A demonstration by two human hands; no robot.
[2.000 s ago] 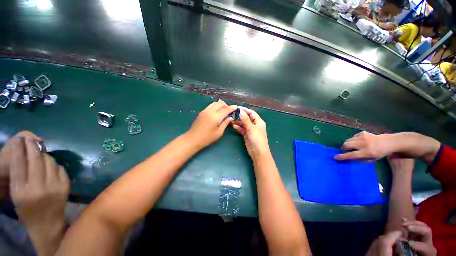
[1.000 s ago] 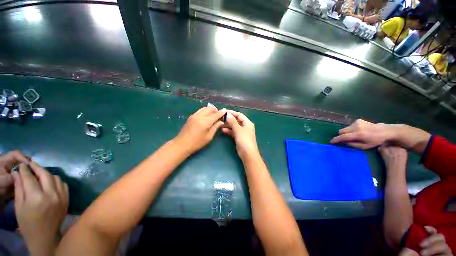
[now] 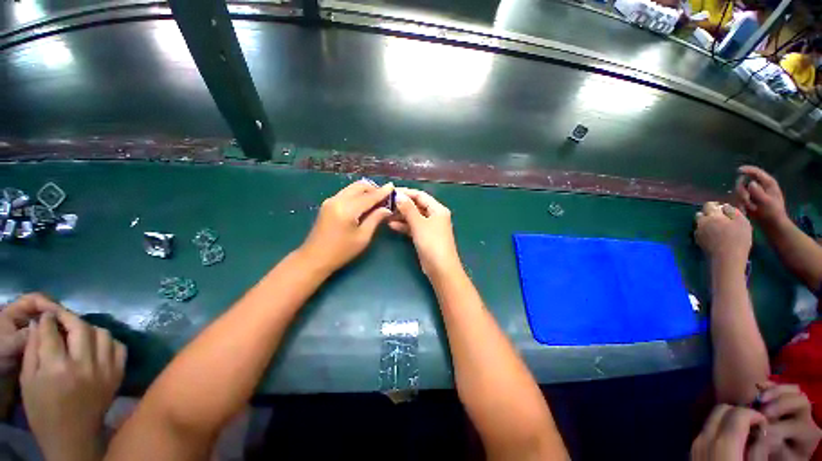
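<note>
My left hand (image 3: 341,221) and my right hand (image 3: 428,227) meet near the middle of the view, above the green bench. Between their fingertips they hold a small dark watch case (image 3: 390,200), mostly covered by the fingers. A silver watch case (image 3: 158,243) lies on the bench to the left of my left hand. Small clear parts (image 3: 208,247) lie beside it, and another clear cluster (image 3: 178,288) lies nearer the bench edge.
A pile of silver cases (image 3: 34,216) lies at far left. A blue mat (image 3: 604,290) is at right. Neighbours' hands are at lower left and right. A single case (image 3: 578,133) sits on the dark belt (image 3: 342,99). A green post (image 3: 221,76) stands beyond the bench.
The view has shifted. My hands still hold the small case together. The right neighbour's hands have moved off the blue mat, to its right. The case on the belt has moved left in the view.
</note>
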